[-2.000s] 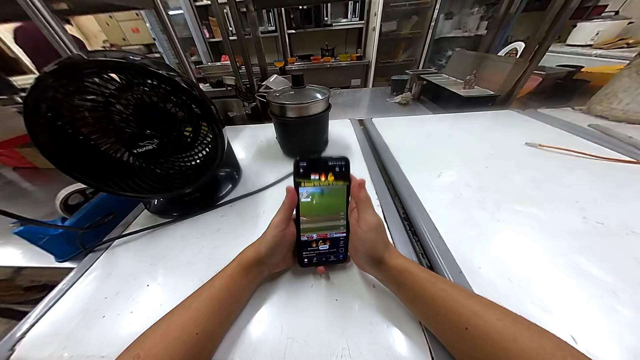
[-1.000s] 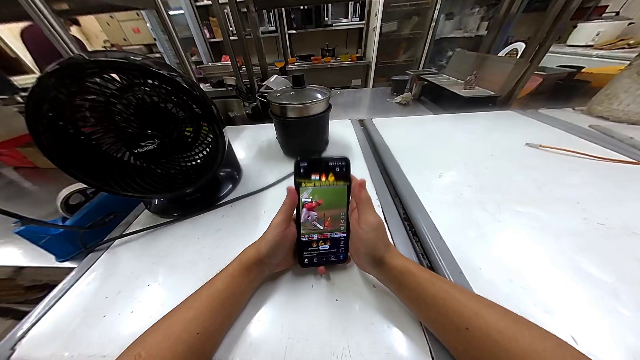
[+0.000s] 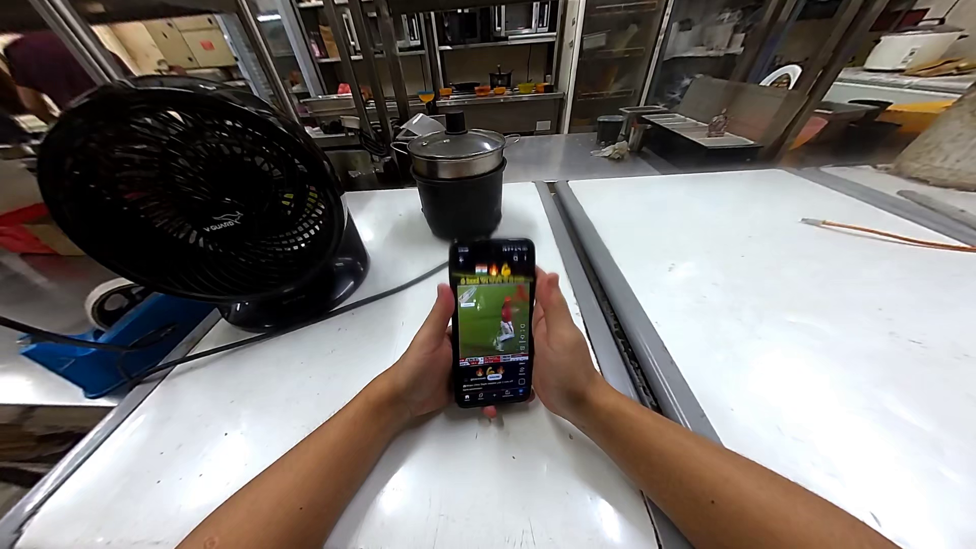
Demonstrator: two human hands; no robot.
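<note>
A black smartphone (image 3: 493, 324) is held upright between both hands above the white worktop (image 3: 427, 473); its lit screen shows a sports video with a figure on green grass. My left hand (image 3: 428, 354) grips its left edge, thumb along the side. On the right edge lies my right hand (image 3: 563, 347), the fingers behind the phone mostly hidden. Just beyond the phone stands a black pot (image 3: 461, 202) with a steel rim and a glass lid (image 3: 457, 143).
A black V-Guard fan (image 3: 191, 191) stands at the left, its cable (image 3: 381, 293) crossing the worktop. Beside it is a blue tape dispenser (image 3: 145, 335). A gap (image 3: 610, 305) divides the two white tops. An orange cord (image 3: 884, 231) lies at right. Shelves and a person (image 3: 57, 65) are behind.
The picture on the phone's screen has changed from one sports scene to another. Both hands keep their hold and have not plainly moved.
</note>
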